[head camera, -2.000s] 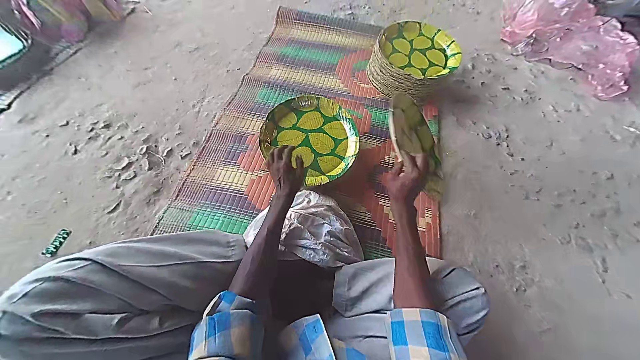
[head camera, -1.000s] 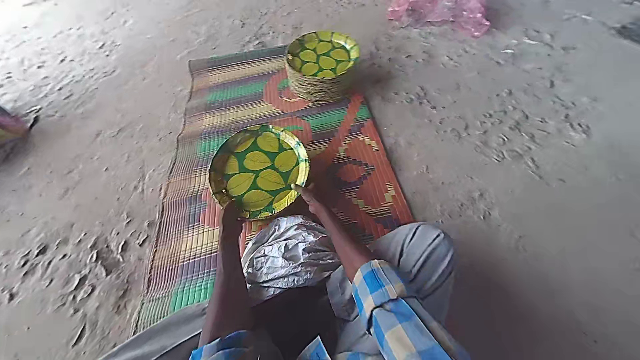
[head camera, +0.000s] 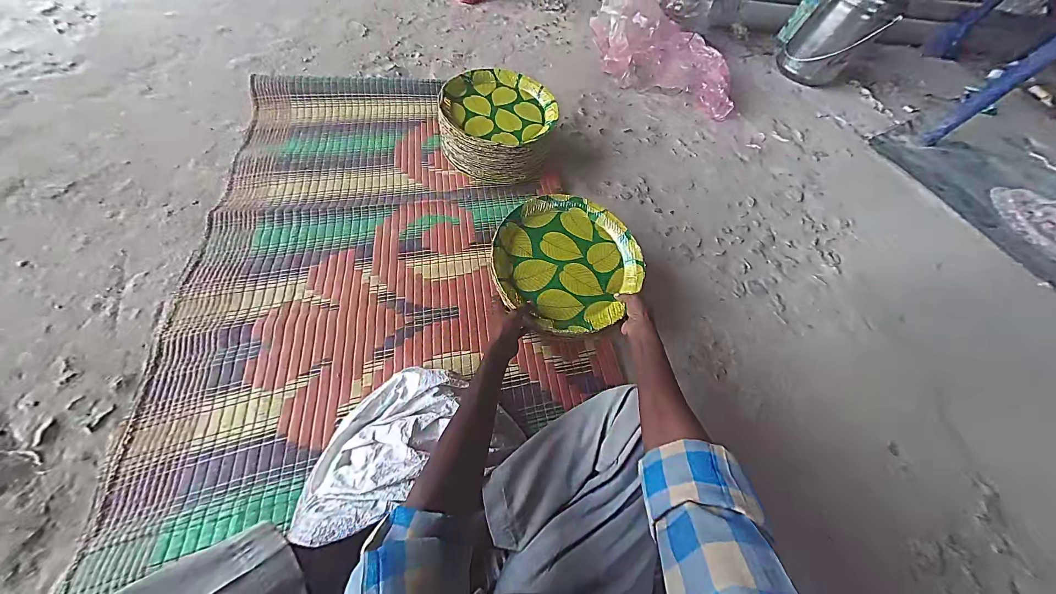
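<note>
Both my hands hold a round plate with a green and yellow leaf pattern (head camera: 569, 264), over the right edge of a woven mat. My left hand (head camera: 506, 328) grips its lower left rim. At the lower right rim is my right hand (head camera: 634, 312), with the thumb on top of the edge. Beyond them, a tall stack of the same plates (head camera: 495, 153) stands on the mat's far right part. Whether more plates lie under the held one cannot be told.
The striped woven mat (head camera: 330, 330) lies on a dusty floor. A crumpled silvery sheet (head camera: 379, 454) rests by my lap. Farther off are pink plastic film (head camera: 660, 54), a metal can with a wire handle (head camera: 833, 41) and a blue leg of a stand (head camera: 990, 91).
The plate held in both hands has moved from the middle of the mat to its right edge, nearer the stack. The view has shifted.
</note>
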